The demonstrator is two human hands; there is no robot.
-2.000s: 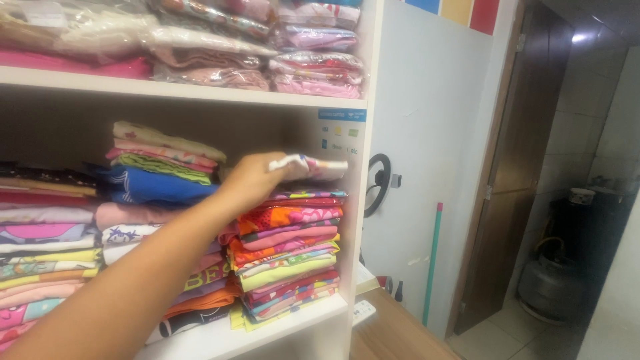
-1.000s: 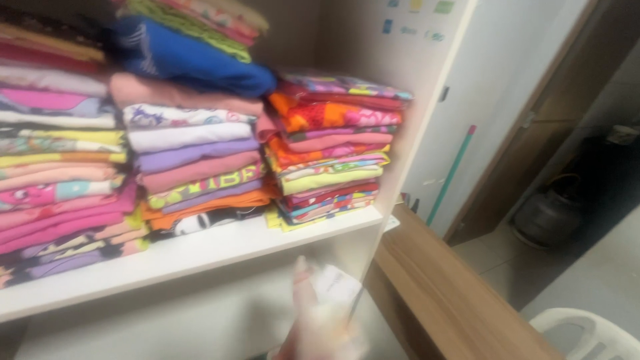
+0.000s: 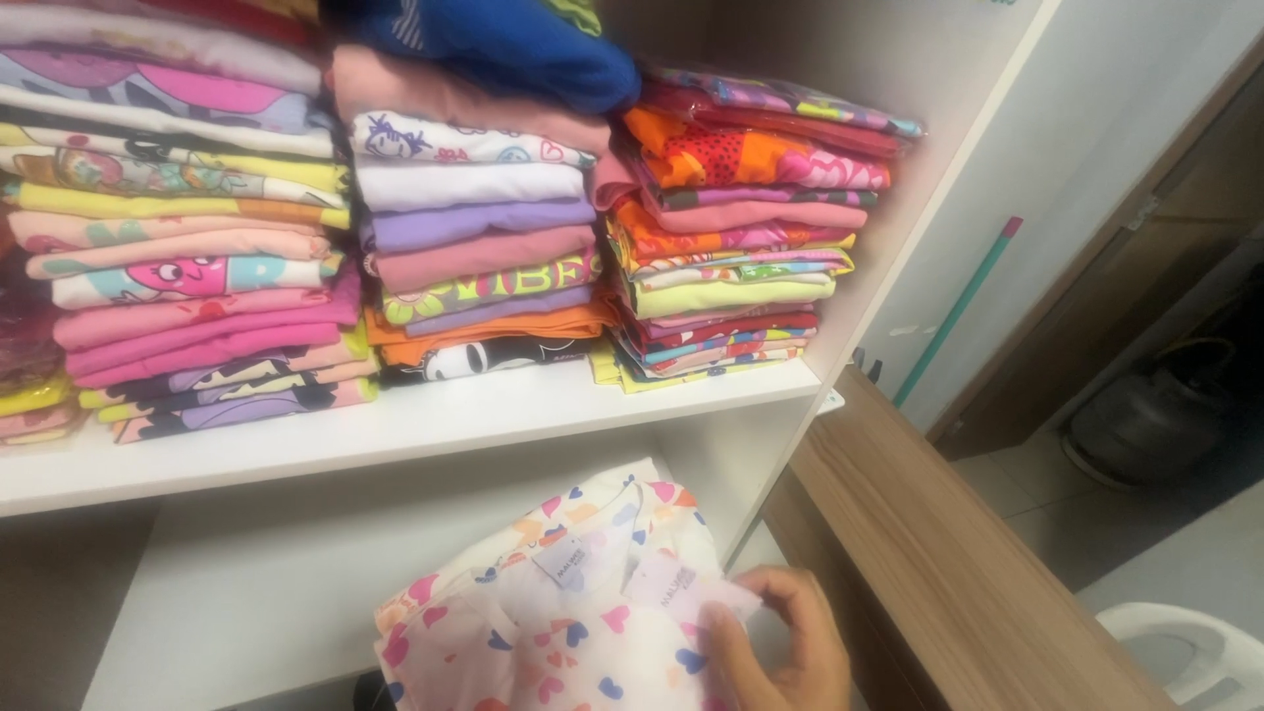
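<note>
Low in the view, in front of the shelf unit, is a folded white garment (image 3: 563,632) printed with colourful hearts. A label is at its neckline, and a pale paper tag (image 3: 671,592) lies over its right part; both bear writing. My right hand (image 3: 785,637) comes in at the lower right and pinches the tag's right edge between thumb and forefinger. My left hand is not visible. Above the garment, a shelf holds folded clothes: a pink and yellow stack (image 3: 197,326), a middle stack (image 3: 484,227) under a blue garment (image 3: 513,49), and a red and orange stack (image 3: 741,227).
The white shelf edge (image 3: 415,449) runs above the garment, with a side panel (image 3: 889,197) at its right. A wooden top (image 3: 948,553) lies to the right, near a white plastic chair (image 3: 1175,642). A green stick (image 3: 953,321) leans by the doorway; a gas cylinder (image 3: 1145,420) stands beyond.
An arm that reached from the lower left to the top of the right stack two seconds ago is out of view. The heart-print garment and my right hand on its tag now show below the shelf.
</note>
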